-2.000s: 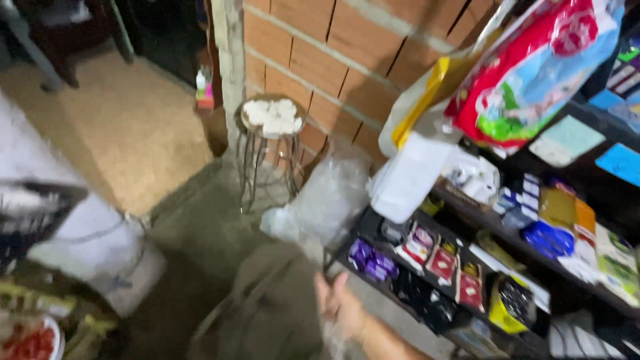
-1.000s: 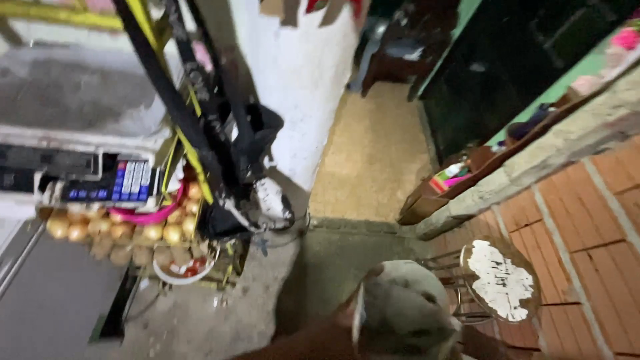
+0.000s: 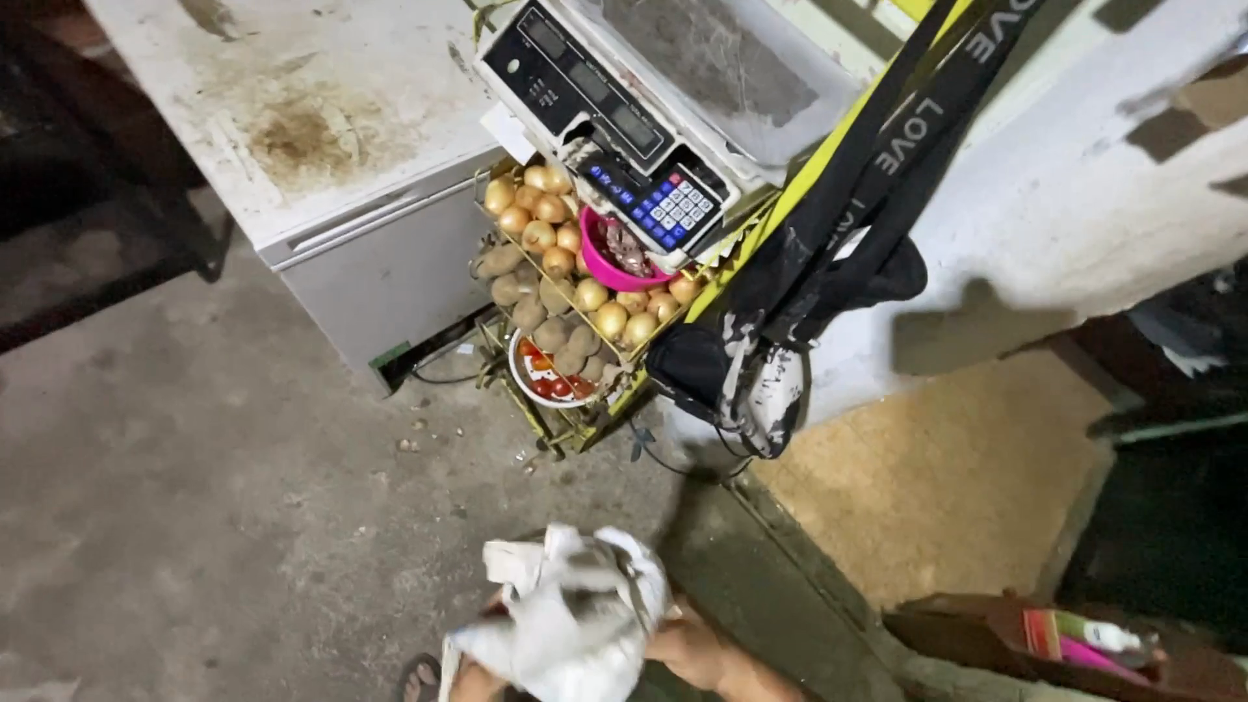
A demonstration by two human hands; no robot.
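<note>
A crumpled white plastic bag (image 3: 575, 624) is held between my two hands at the bottom centre of the head view. My right hand (image 3: 687, 643) grips its right side, fingers partly behind the plastic. My left hand (image 3: 483, 663) is at the bag's left side, mostly covered by it, and its fingers are hidden. Beyond the bag stands a yellow wire rack (image 3: 624, 356) with onions (image 3: 558, 259), potatoes (image 3: 552, 334) and a white bowl of tomatoes (image 3: 526, 380). A pink bowl (image 3: 639, 278) sits among the onions, under a digital scale (image 3: 673, 200).
A stained white chest freezer (image 3: 380, 224) stands at the upper left. Black straps and a black bag (image 3: 697, 366) hang right of the rack. A cable (image 3: 673, 468) lies on the concrete floor beside a doorway with a tan floor (image 3: 926, 478). A wooden shelf (image 3: 975, 643) is at lower right.
The view has swung far from the packed shelves and brick wall to the scale, rack and freezer. The bag is now plainly seen between both hands.
</note>
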